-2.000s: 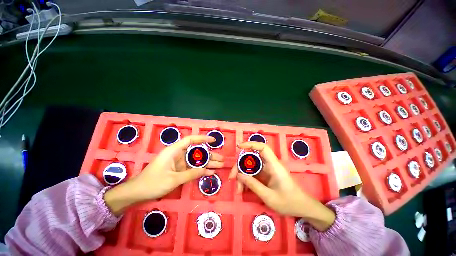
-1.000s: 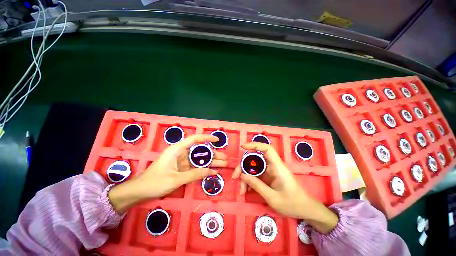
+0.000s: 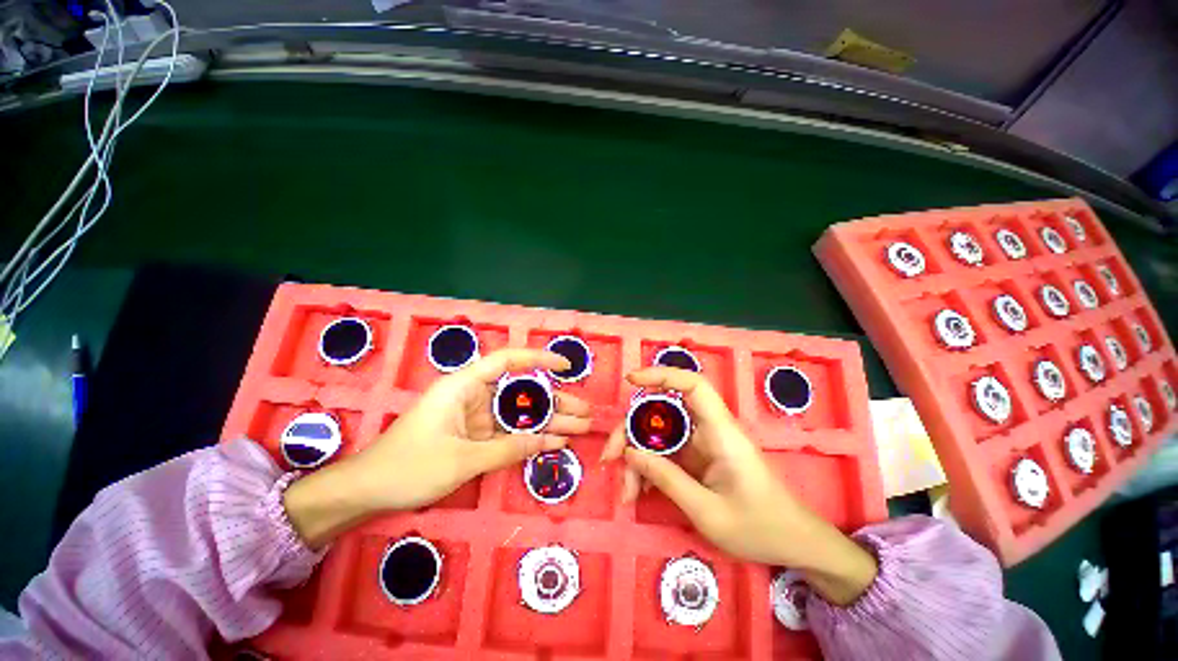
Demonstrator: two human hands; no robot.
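My left hand [image 3: 452, 433] is shut on a round smartwatch module [image 3: 525, 403], held by its rim with the screen facing up and a red graphic lit. My right hand [image 3: 711, 471] is shut on another module [image 3: 659, 422], its screen also red. Both are held side by side, apart, above the salmon-red foam tray [image 3: 517, 532]. In the tray, several modules lie with black faces up, such as the one at the lower left [image 3: 410, 571]. A module between the hands [image 3: 553, 474] shows coloured marks. Silver case backs [image 3: 549, 579] face up in the front row, one partly hidden by my right sleeve.
A second foam tray [image 3: 846, 274] with silver discs lies angled at right. A paper slip [image 3: 904, 446] lies between the trays. A black mat [image 3: 168, 349], a blue pen [image 3: 80, 387] and white cables [image 3: 93, 155] are at left. White scraps [image 3: 1092, 594] lie at far right.
The left module's screen went from a red graphic to a pale band, and now shows red again. The right one stays red. Both hands hold nearly the same place; the view has shifted slightly.
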